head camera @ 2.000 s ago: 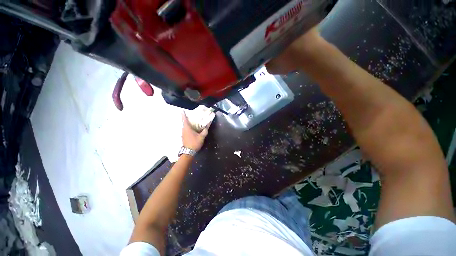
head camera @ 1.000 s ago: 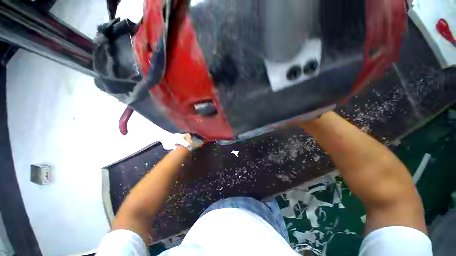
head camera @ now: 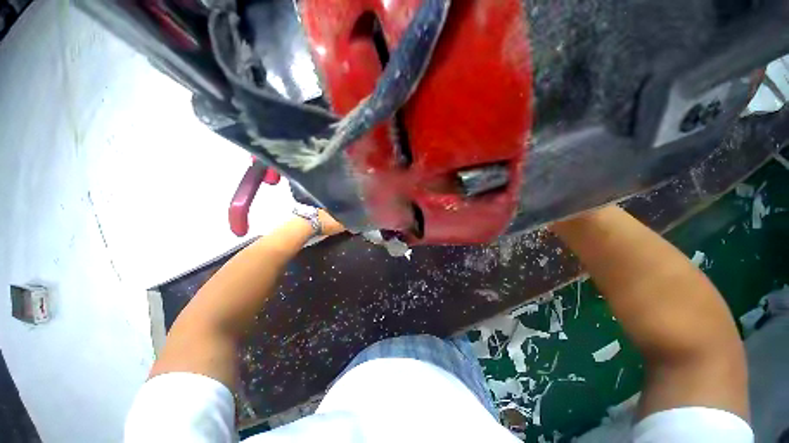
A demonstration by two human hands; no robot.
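The red and black cutting machine (head camera: 432,112) fills the upper middle and right, very close to the camera. A dark worn cable loops over its red housing. A dark red curved lever (head camera: 246,201) juts out at its left, over the white fabric lay (head camera: 130,199). My left hand (head camera: 331,223) shows only at the wrist, with a watch band; its fingers are hidden behind the machine. My right forearm reaches up under the machine's right part, and my right hand is hidden behind it. The blade and base plate are hidden.
A small grey-brown box (head camera: 31,303) rests on the lay at the left. The dark table (head camera: 363,285) is speckled with lint, and its front edge runs diagonally. Green floor (head camera: 554,372) with white scraps lies beyond that edge. A white piece (head camera: 774,86) shows at the upper right.
The machine looks larger and now hides both hands and the base plate, which showed two seconds ago. The box appears farther left in the view.
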